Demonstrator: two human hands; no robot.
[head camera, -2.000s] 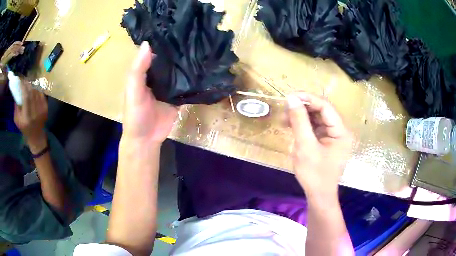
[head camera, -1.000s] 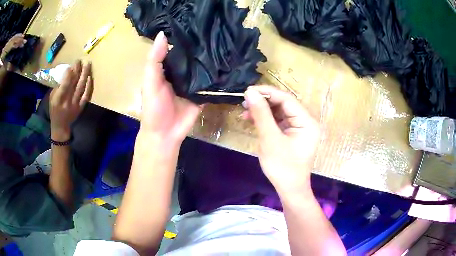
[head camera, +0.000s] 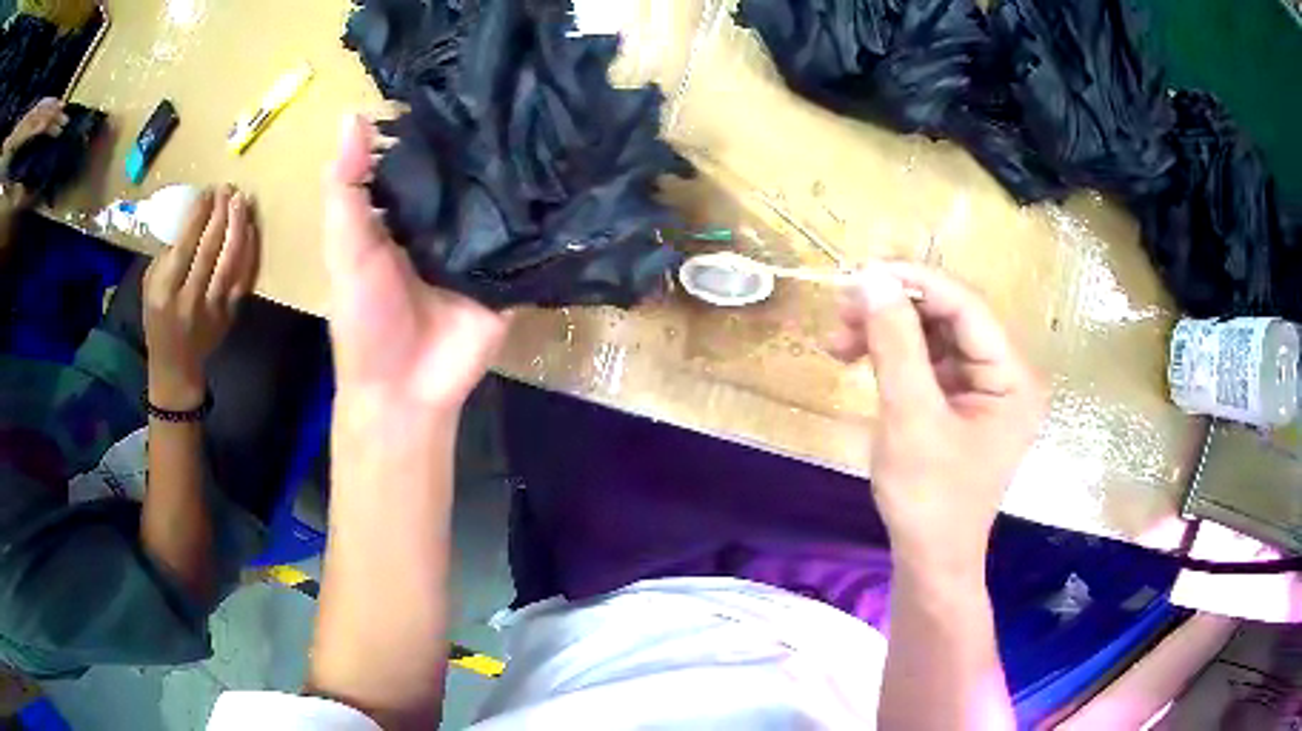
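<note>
My left hand (head camera: 407, 307) is under and beside a large black ruffled cluster (head camera: 521, 172), thumb up at its left side; its fingers are hidden behind the cluster. My right hand (head camera: 942, 364) pinches a thin pale glue stick (head camera: 811, 271) between thumb and fingertips. The stick points left and its tip is at the small white oval glue dish (head camera: 727, 280). The dish lies on the tan board just right of the cluster's lower edge.
More black clusters (head camera: 1000, 93) lie along the back right by the green belt (head camera: 1235, 72). A clear bottle (head camera: 1234, 371) stands at right. Thin sticks (head camera: 778, 207) lie behind the dish. At left are a yellow tool (head camera: 270, 109), a teal-black object (head camera: 150, 142), a white squeeze bottle (head camera: 160, 213) and a coworker's hand (head camera: 200, 293).
My right hand has moved right with the stick, from the cluster's lower edge to the dish. My left hand and the cluster have shifted left, uncovering the dish.
</note>
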